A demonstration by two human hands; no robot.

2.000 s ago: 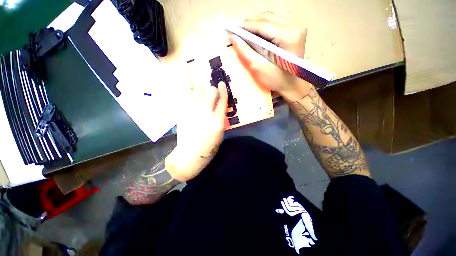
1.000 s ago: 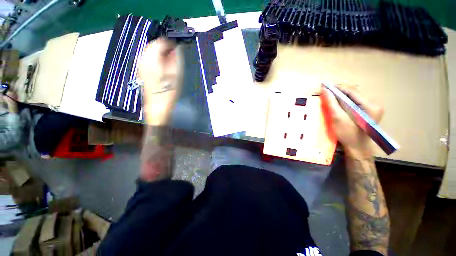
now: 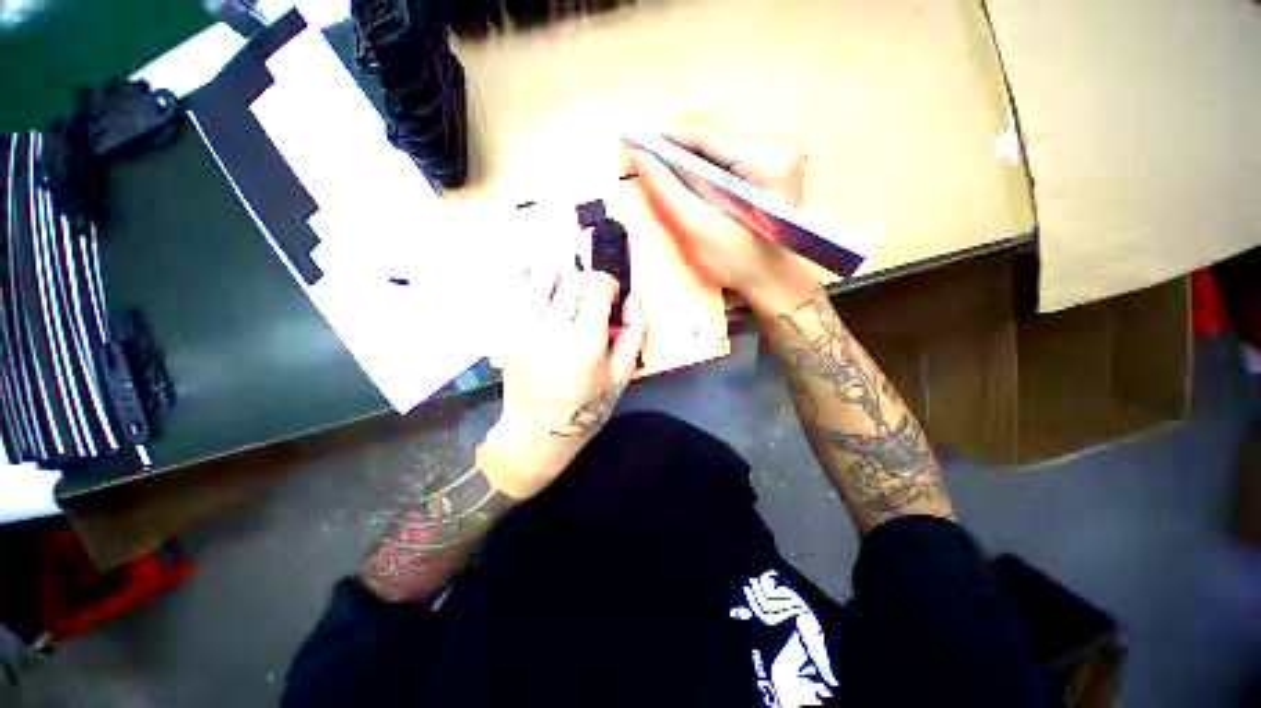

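Note:
A black plastic part [image 3: 610, 257] lies over the pale orange-red fixture [image 3: 698, 332], below its dark square opening. My left hand [image 3: 560, 346] has its fingers on the part's lower end and covers some of it. My right hand [image 3: 712, 201] holds a long white and reddish strip [image 3: 747, 205] with a dark edge, pen-like, over the fixture's right side. Strong glare washes out the fixture's left and upper edges.
A white sheet with a stepped black area [image 3: 374, 263] lies left of the fixture. Fanned black and white strips [image 3: 49, 304] are at far left, with loose black parts [image 3: 136, 374] on them. A black ribbed row [image 3: 412, 90] stands behind. Tan cardboard [image 3: 913, 138] reaches right.
My left hand has come back from the stacked strips at left to the fixture, where a black part now lies over the openings seen bare a second ago. The camera view has shifted.

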